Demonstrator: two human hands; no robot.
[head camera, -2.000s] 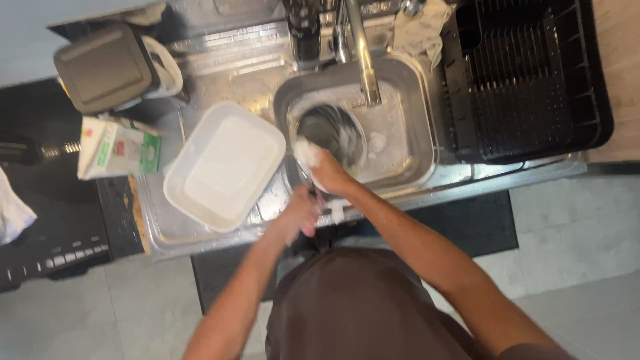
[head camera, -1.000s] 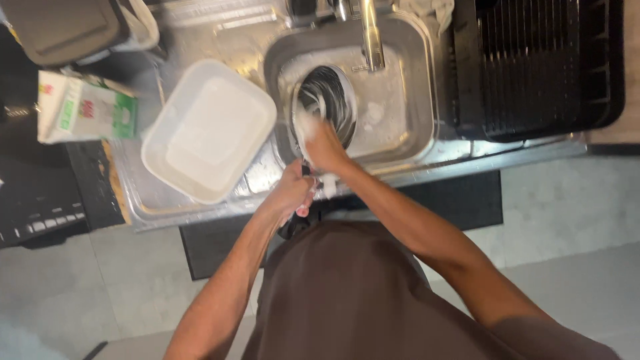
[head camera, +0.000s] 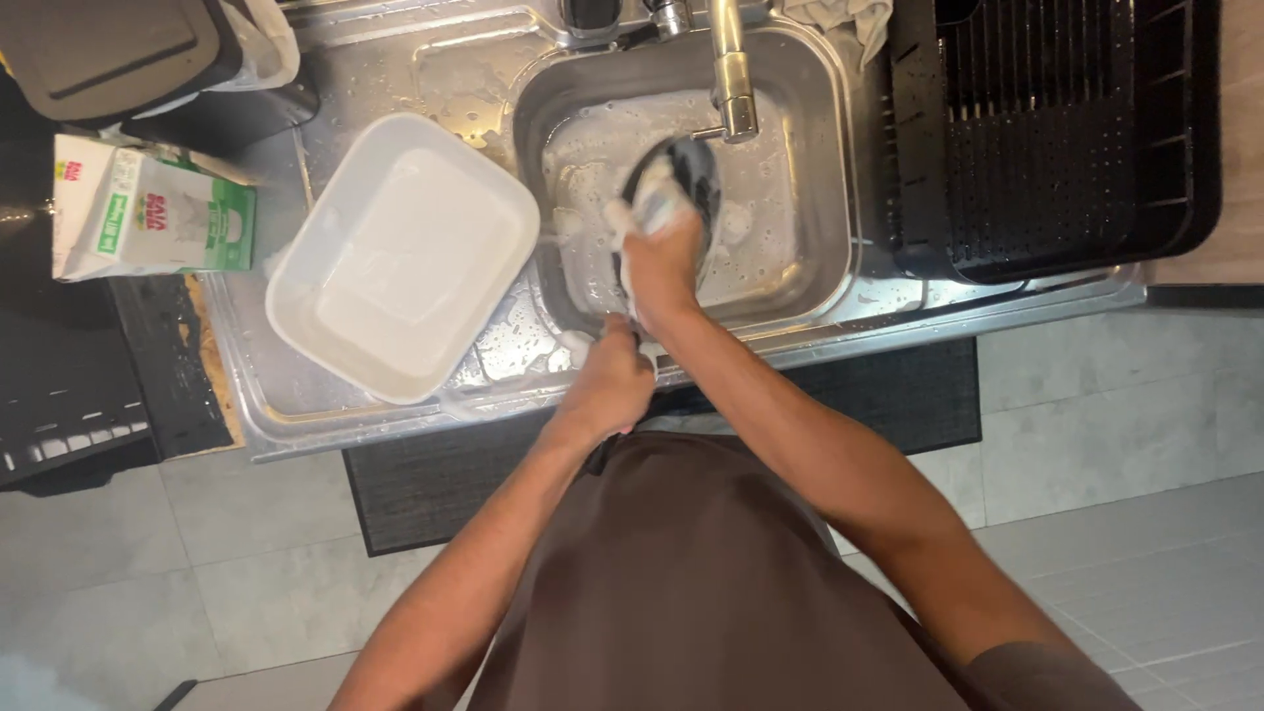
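Observation:
A dark round pan (head camera: 697, 163) is tilted over the stainless steel sink basin (head camera: 829, 197), which has suds and a little water at its bottom. My left hand (head camera: 610, 380) is closed around the pan's handle at the front rim of the sink; the hand hides most of the handle. My right hand (head camera: 667, 252) presses a pale, soapy sponge or cloth (head camera: 660, 193) against the inside of the pan. The fingers are blurred, so the kind of scrubber cannot be told.
A white plastic tub (head camera: 395, 257) sits on the left drainboard, beside a carton (head camera: 158, 212) and a lidded grey bin (head camera: 118, 49). The faucet (head camera: 733, 79) reaches over the basin. A black dish rack (head camera: 1057, 148) stands right, near a crumpled cloth (head camera: 839, 15).
The pan has gone from facing up in the basin to a steeper tilt. My right hand has moved farther over it with the soapy scrubber. My left hand keeps its hold.

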